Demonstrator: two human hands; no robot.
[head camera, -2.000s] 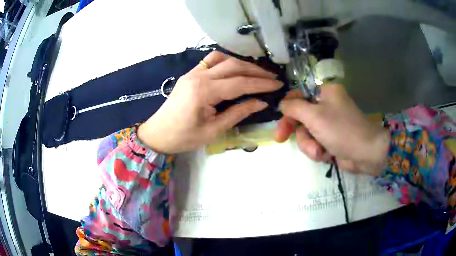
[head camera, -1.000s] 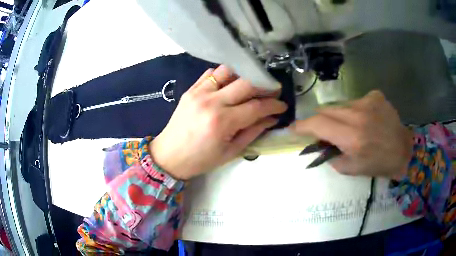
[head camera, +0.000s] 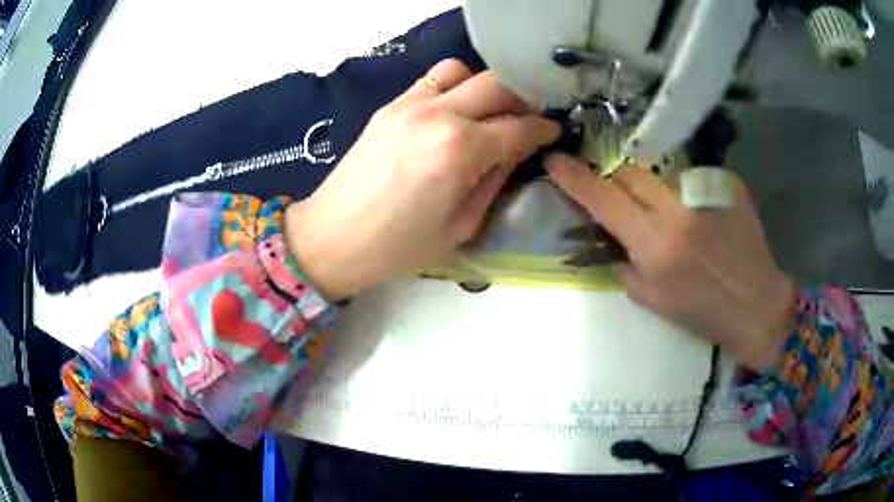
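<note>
The dark bag panel (head camera: 235, 127) runs from the left to the sewing machine head, its right end under my fingers by the needle area. A silvery zipper (head camera: 260, 161) and a D-ring (head camera: 319, 141) show on it. My left hand (head camera: 422, 176) presses and pinches the panel near the presser foot, fingertips touching the fabric. My right hand (head camera: 676, 240) reaches its fingertips to the same fabric end; the dark thread snips (head camera: 594, 247) stick out from under its palm. The presser foot and needle are partly hidden and blurred.
The pale machine head (head camera: 598, 44) hangs over the work. A yellow tape guide (head camera: 529, 275) edges the metal bed. A printed ruler (head camera: 608, 417) is at the front. A dark cord (head camera: 702, 407) hangs below my right hand. Stacked dark pieces (head camera: 15, 196) lie at far left.
My right hand has moved back to the fabric beside my left fingers, the snips now mostly under its palm. The view has shifted, so the panel and D-ring sit further left and higher.
</note>
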